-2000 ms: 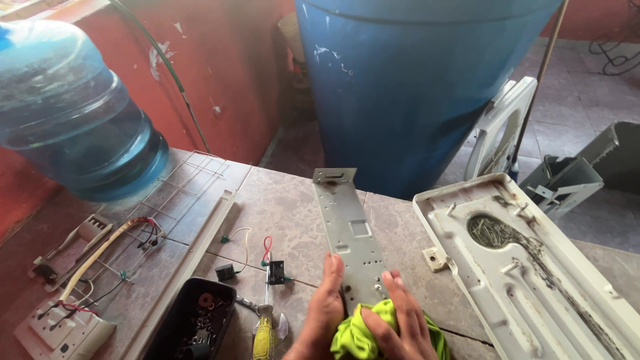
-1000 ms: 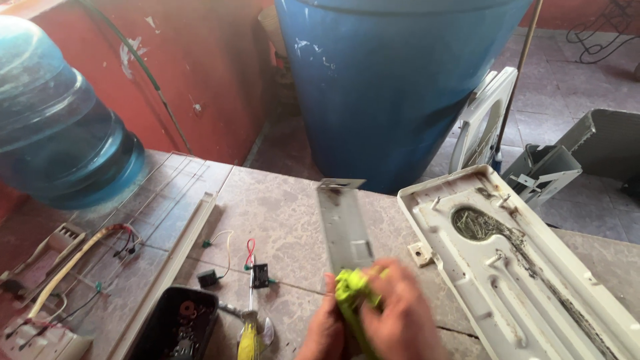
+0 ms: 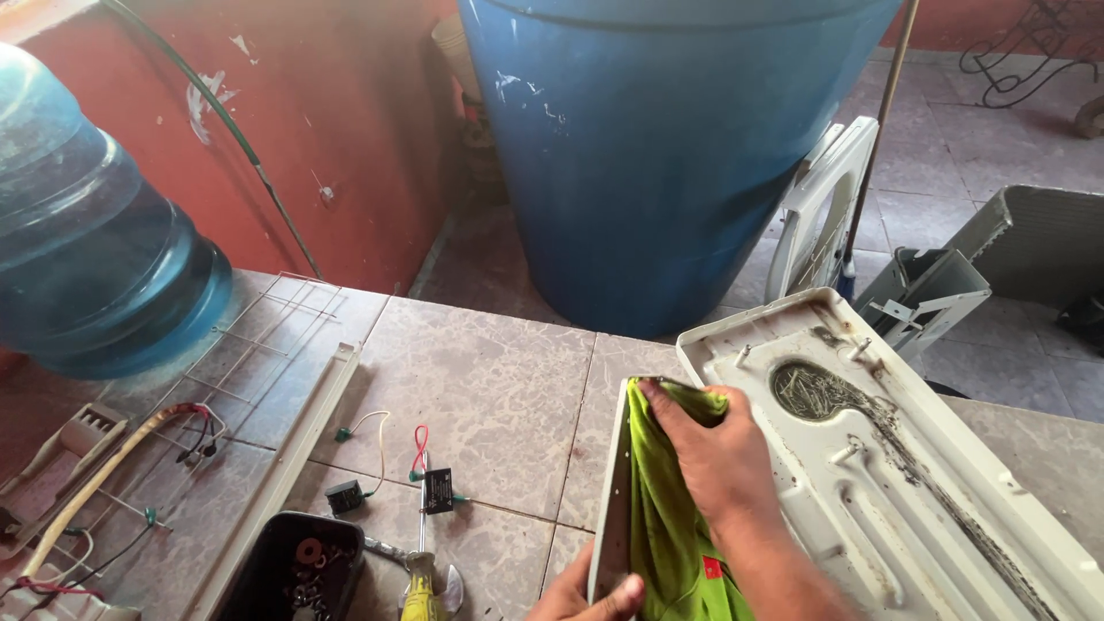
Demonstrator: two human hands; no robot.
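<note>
A metal bracket plate (image 3: 611, 509), tilted up on its edge, is gripped near its lower end by my left hand (image 3: 595, 591). My right hand (image 3: 720, 457) pinches a lime-green cloth (image 3: 668, 509) against the plate's upper end, and the cloth hangs down along the plate's face. To the right lies a dirty off-white base pan (image 3: 871, 483) with debris in its round recess. Left of my hands are a yellow-handled screwdriver (image 3: 420, 586), a black capacitor (image 3: 439, 491) with a red wire, and a second small black component (image 3: 344, 497).
A black tray of hardware (image 3: 289, 569), a long metal strip (image 3: 285, 474), a wire rack (image 3: 259, 345) and wired parts (image 3: 112, 483) lie at left by a blue water jug (image 3: 112, 233). Beyond the tiled table's edge stand a blue barrel (image 3: 673, 164) and a white frame (image 3: 819, 207).
The plate has turned from lying face up to standing tilted on edge. My right hand and the cloth have moved to its far end, with the cloth now spread out along it.
</note>
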